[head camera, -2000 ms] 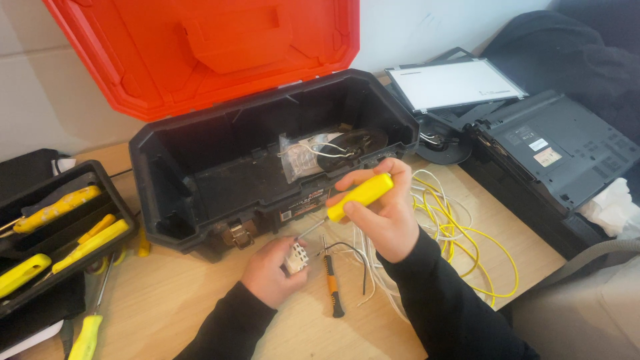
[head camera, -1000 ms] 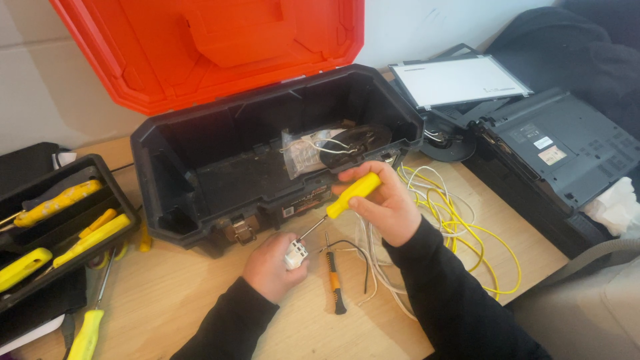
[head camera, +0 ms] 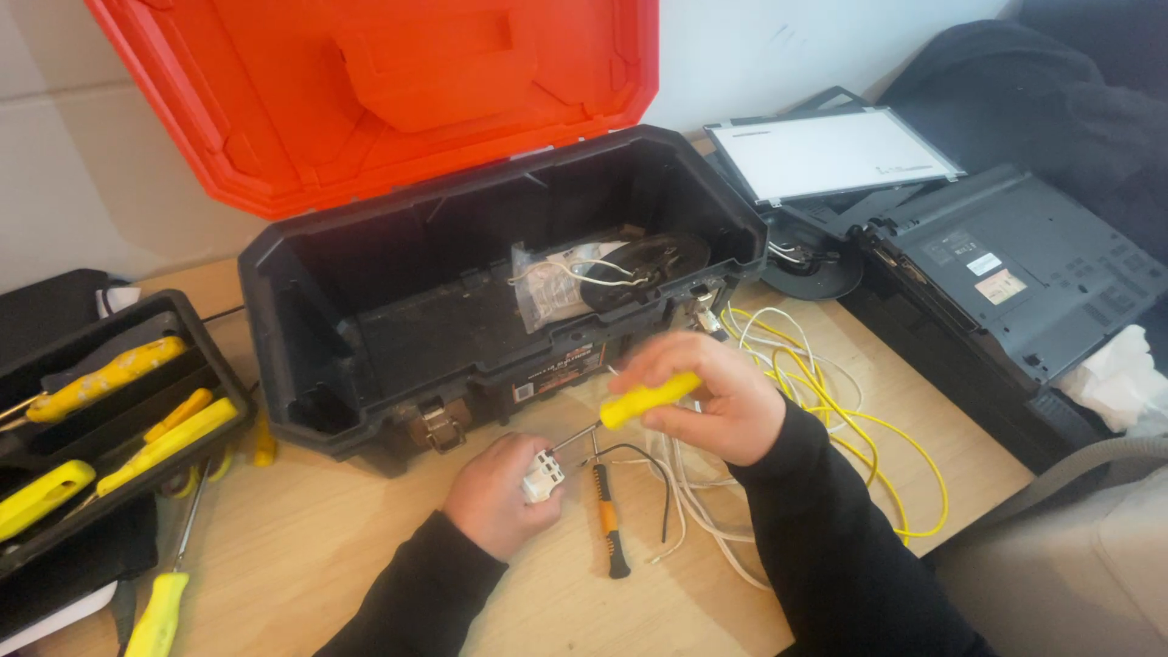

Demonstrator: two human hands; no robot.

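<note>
My left hand (head camera: 500,497) grips a small white plastic connector (head camera: 542,477) with dark openings, over the table in front of the toolbox. My right hand (head camera: 710,397) holds a screwdriver by its yellow handle (head camera: 650,399). The screwdriver's thin metal shaft slants down to the left, its tip at the connector's upper edge; the exact contact cannot be made out. Between and below my hands lies a small screwdriver with an orange and black handle (head camera: 607,520), beside a black wire (head camera: 664,488) and white cables (head camera: 707,511).
An open black toolbox (head camera: 319,392) with a red lid (head camera: 438,82) holds a plastic bag (head camera: 552,287). At left are a tool tray (head camera: 214,365) and a yellow-handled screwdriver (head camera: 157,616). Yellow cable (head camera: 876,420), a display panel (head camera: 830,151) and a laptop base (head camera: 1022,265) are at right.
My right hand's fingers have shifted around the yellow handle, and the handle now tilts lower toward the left. My left hand still holds the connector in about the same place.
</note>
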